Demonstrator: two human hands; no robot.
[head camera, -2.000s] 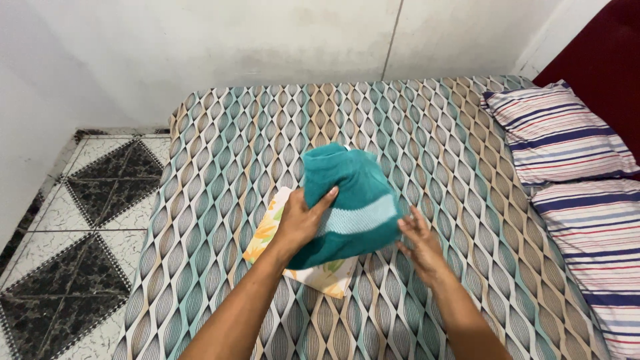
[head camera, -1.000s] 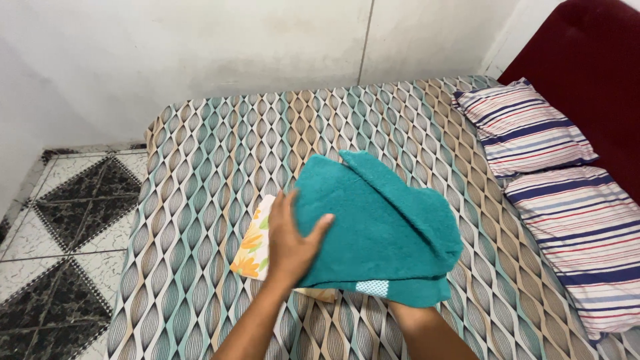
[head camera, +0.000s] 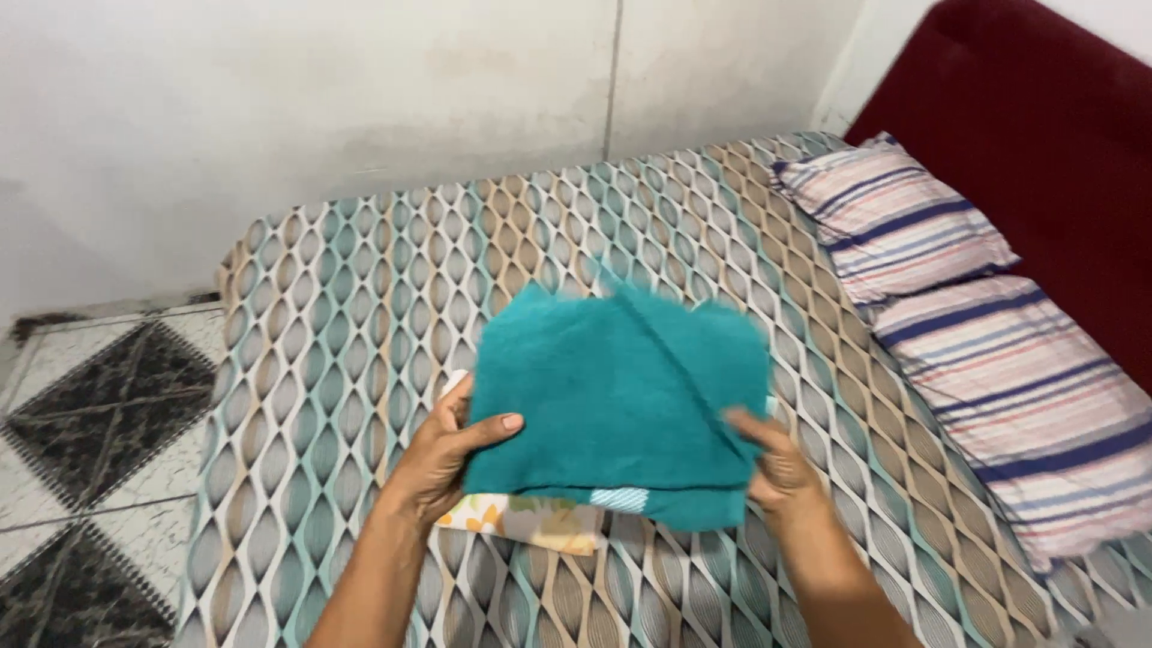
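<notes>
A folded teal towel (head camera: 612, 387) with a pale patterned band at its near edge is held up over the bed. My left hand (head camera: 450, 445) grips its left edge, thumb on top and the fingers behind it. At the right edge, my right hand (head camera: 774, 454) holds the towel the same way, slightly blurred. Beneath the towel, a white cloth with orange and yellow flowers (head camera: 531, 524) lies flat on the bed, mostly covered from view.
The bed bears a wavy-patterned sheet (head camera: 360, 297). Two striped pillows (head camera: 909, 220) lie at the right beside a dark red headboard (head camera: 1035, 117). A pale wall (head camera: 405, 90) stands behind the bed, and a tiled floor (head camera: 108, 405) shows at the left.
The right hand, under the towel a second ago, now holds its right edge. The left hand has moved from the towel's top to its left edge. Two seconds ago the towel was in a smaller bundle.
</notes>
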